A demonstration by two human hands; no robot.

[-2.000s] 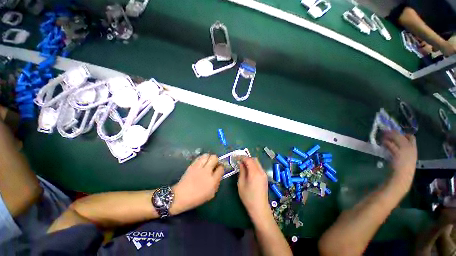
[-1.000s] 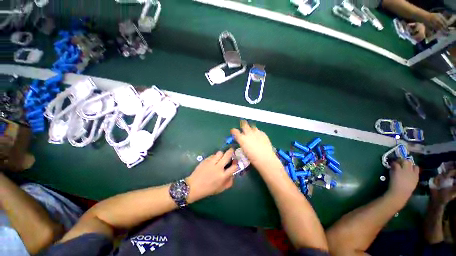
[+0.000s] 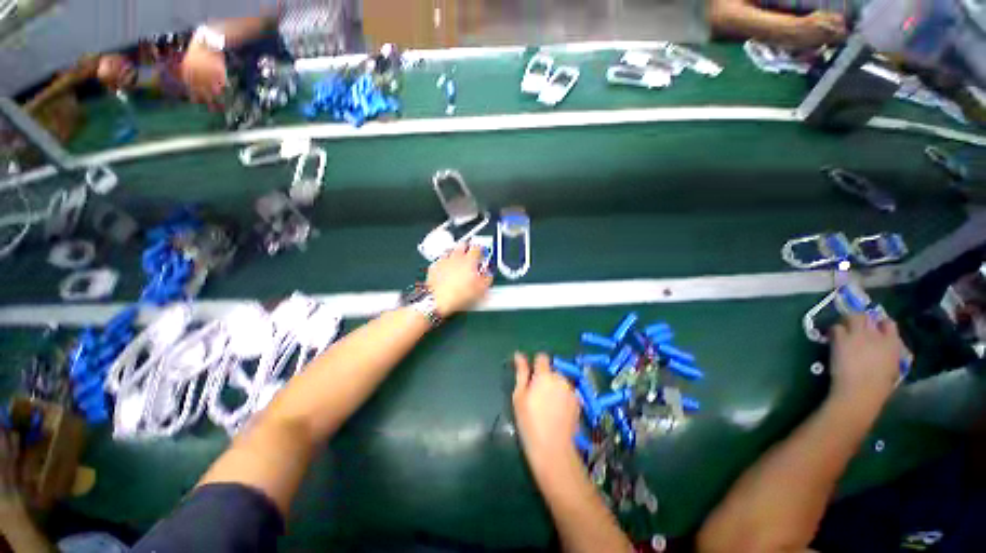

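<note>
My left hand, with a watch on the wrist, reaches over the rail onto the belt. Its fingers are on a fitted housing showing some blue, beside a white housing. A grey-looking housing and another fitted housing lie close by. My right hand is over the bench at the left edge of a heap of blue battery cells; its fingers are slightly apart and I see nothing in them. Circuit boards are mixed among the cells.
A pile of white housings and more blue cells are at the left. The metal rail separates bench and belt. At the right, a neighbour's hand is at housings beside the rail. More workers' hands are across the belt.
My left hand has moved from the bench to the belt with the housing. My right hand has drawn back toward the near bench beside the cells. The head view has tilted up, showing the far bench.
</note>
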